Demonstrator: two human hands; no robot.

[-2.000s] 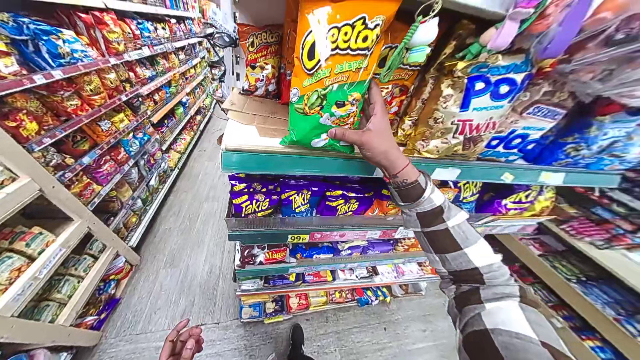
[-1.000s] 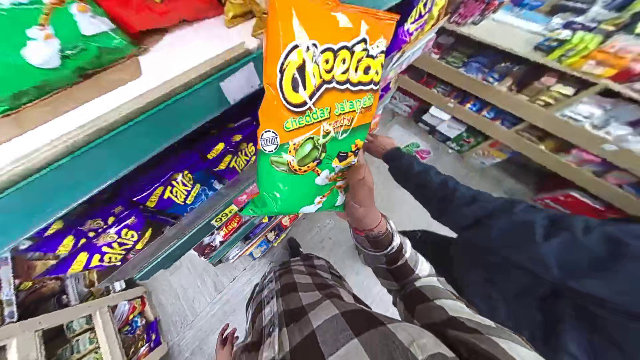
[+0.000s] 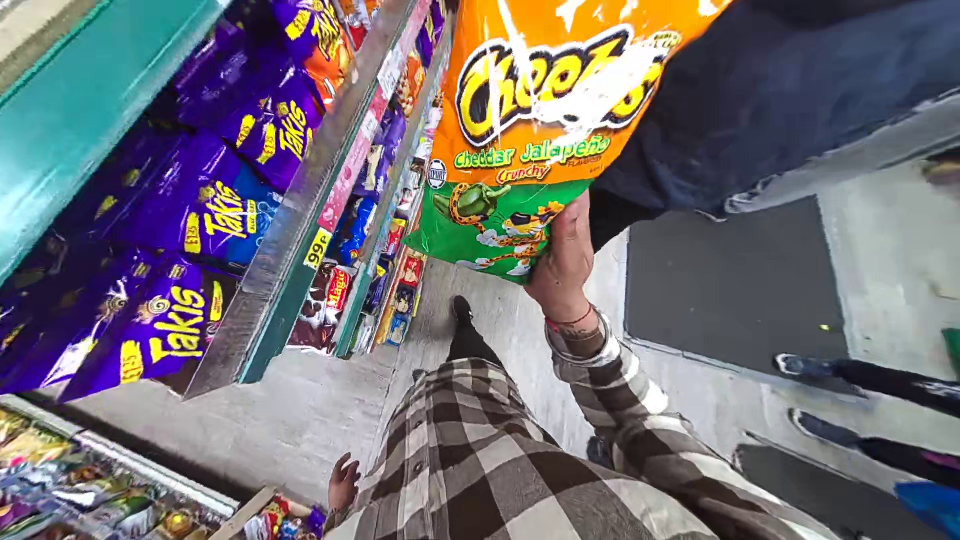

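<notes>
My right hand (image 3: 564, 262) grips the lower right edge of a large orange and green Cheetos Cheddar Jalapeño bag (image 3: 525, 161), its printed front facing me. The bag's top runs past the upper edge of the view, and my fingers are hidden behind it. Low in the view hangs my left hand (image 3: 344, 480), beside my checked shirt, with its fingers apart and nothing in them. Purple Takis bags (image 3: 169, 322) lie on the shelf left of the held bag.
A metal shelf edge (image 3: 300, 180) slants up along the left, with packaged snacks on lower tiers. More packets fill a rack (image 3: 97, 487) at lower left. Another person's dark sleeve (image 3: 720, 97) is close on the right. Further right are other people's legs (image 3: 885, 382) and a dark floor mat (image 3: 735, 277).
Two seconds ago the Cheetos bag was up at the top shelf in my right hand; now it is over the aisle floor, still held. The view has turned strongly. Another person has appeared at right.
</notes>
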